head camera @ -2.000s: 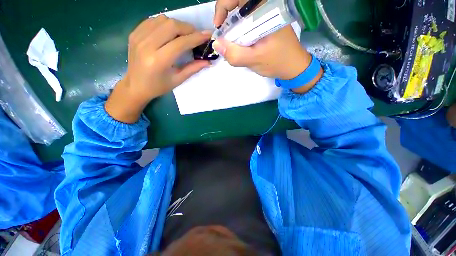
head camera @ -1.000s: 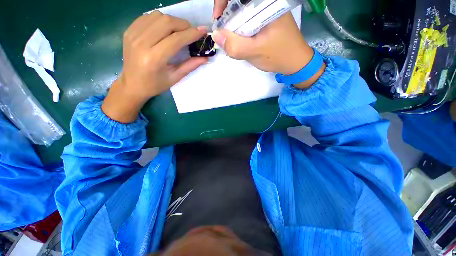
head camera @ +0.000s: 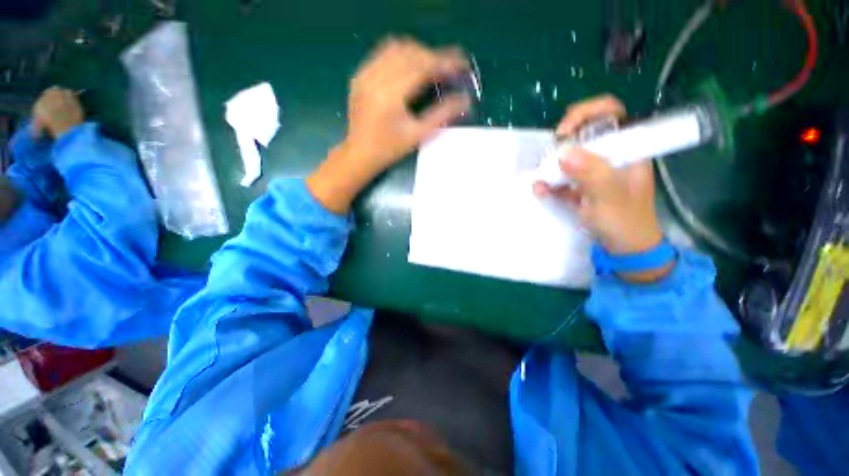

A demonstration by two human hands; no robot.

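My left hand (head camera: pixel 396 107) is raised beyond the upper left corner of the white paper sheet (head camera: pixel 484 204). It is blurred, with a dark small housing (head camera: pixel 431 94) between thumb and fingers. My right hand (head camera: pixel 610 191) holds the dispensing syringe (head camera: pixel 652 138) over the sheet's right part. The syringe slants, its lower end toward the left and its green cap (head camera: pixel 717 112) at the upper right. The needle tip is too blurred to tell. The syringe and housing are well apart.
A crumpled white wipe (head camera: pixel 254 125) and a long clear plastic bag (head camera: pixel 177 135) lie at left. A neighbouring person's blue sleeve (head camera: pixel 88 223) is at far left. The black dispenser box (head camera: pixel 819 279) is at right, with a red air hose (head camera: pixel 808 56) above. A small dark object (head camera: pixel 624 45) lies at the back.
The view has shifted. My left hand has moved off the sheet with the housing, away from the syringe. My right hand still holds the syringe, now to the right and lower in view.
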